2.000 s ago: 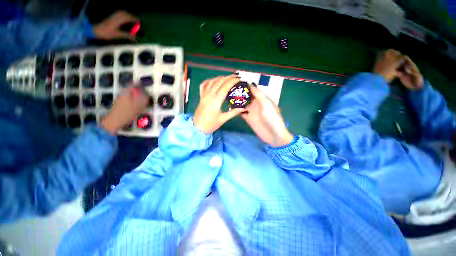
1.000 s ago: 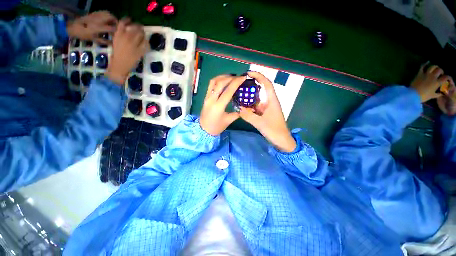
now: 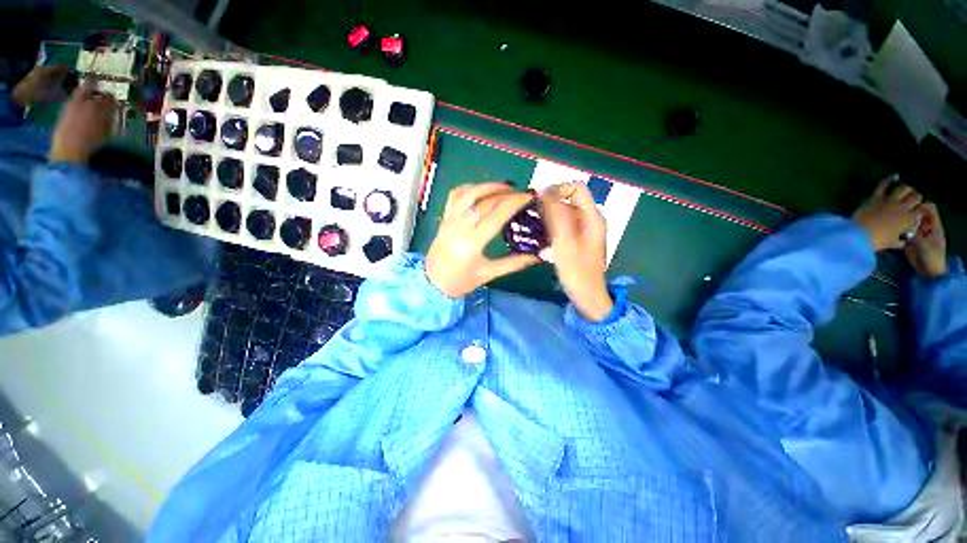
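Note:
A round black smartwatch unit (image 3: 525,230) with a lit display is held in front of my chest. My left hand (image 3: 467,242) grips its left side between thumb and fingers. My right hand (image 3: 578,242) is at its right side, with fingers over the edge of the display; its contact with the unit is partly hidden. A white paper sheet (image 3: 623,225) with a dark blue square lies on the green bench beyond and beside my right hand.
The white foam tray (image 3: 420,159) with watches lies at left, over a black blister tray (image 3: 278,318). Two red-lit watches (image 3: 376,42) and two dark ones (image 3: 534,84) sit on the conveyor belt (image 3: 615,117). Neighbouring workers' hands are at far left and right (image 3: 901,221).
The display has gone from coloured graphics to an icon grid, then to whitish shapes. My right fingers have moved over its edge. The left neighbour's hands have left the white tray.

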